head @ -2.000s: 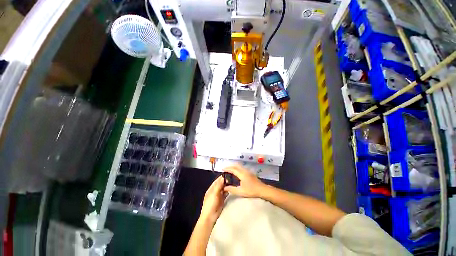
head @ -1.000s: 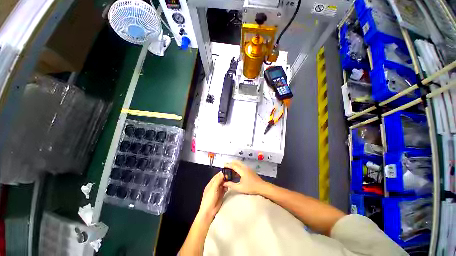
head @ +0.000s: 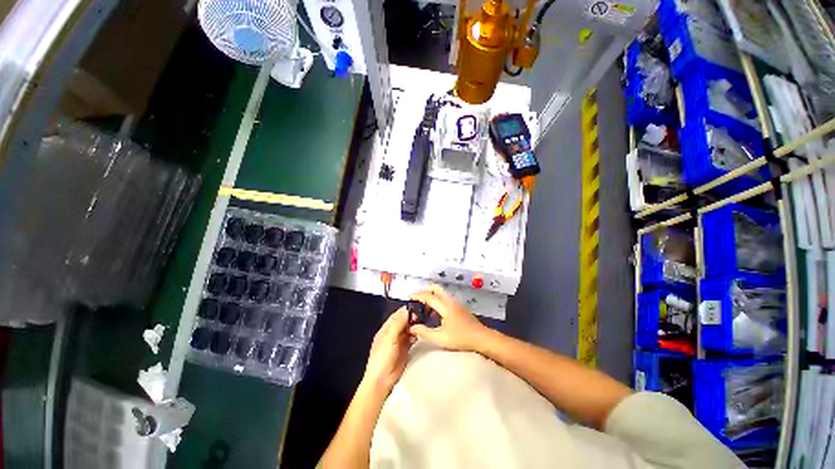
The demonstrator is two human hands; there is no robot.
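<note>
A small black watch-like housing is held between my two hands, close to my body and in front of the machine bed's front edge. My left hand holds it from the left, and my right hand holds it from the right with bent fingers. The fingers partly hide the housing. On the white machine bed, a dark rounded-square frame outline shows in the pale fixture. The gold press head stands above and behind the fixture.
A blister tray of black pieces lies on the green bench at left. The bed carries a black cable chain, handheld meter, orange-handled pliers and red stop button. Blue bins stand at right, a fan at upper left.
The view has shifted, and the gold press head appears higher in it. A dark frame outline now shows at the fixture, previously not visible. Both hands still hold the housing.
</note>
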